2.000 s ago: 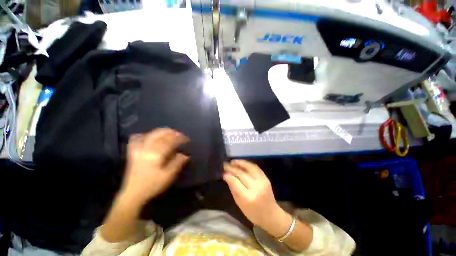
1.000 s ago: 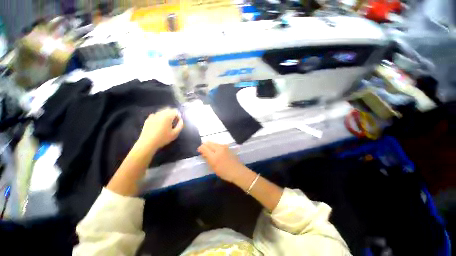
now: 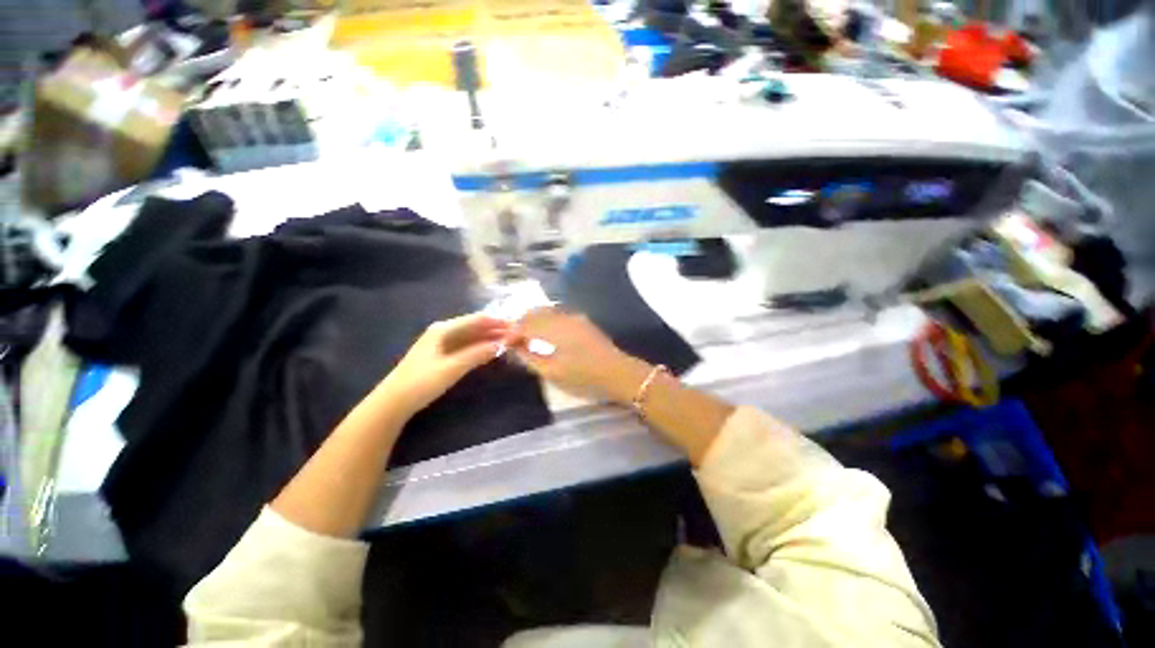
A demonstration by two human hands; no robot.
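Note:
The large black garment panel (image 3: 317, 329) lies left of the needle area and over the table's front edge. My left hand (image 3: 450, 358) and my right hand (image 3: 570, 351) meet fingertip to fingertip just in front of the needle area. A small white piece (image 3: 541, 346) shows at my right fingers, and a bit of white shows between the fingertips. The black fabric strip (image 3: 621, 304) lies under the machine arm, partly behind my right hand. The white sewing machine (image 3: 649, 214) stands behind. Its needle and presser foot are blurred.
Scissors (image 3: 953, 362) with red and yellow handles lie at the right table end. A small dark tool (image 3: 807, 299) lies under the machine arm. A blue crate (image 3: 1013, 446) is below the table at right. A cardboard box (image 3: 95, 127) stands at the far left.
Both hands have come together near the needle; earlier they were apart on the panel. The small white piece now shows at my fingers. The camera view has shifted, showing more behind the machine.

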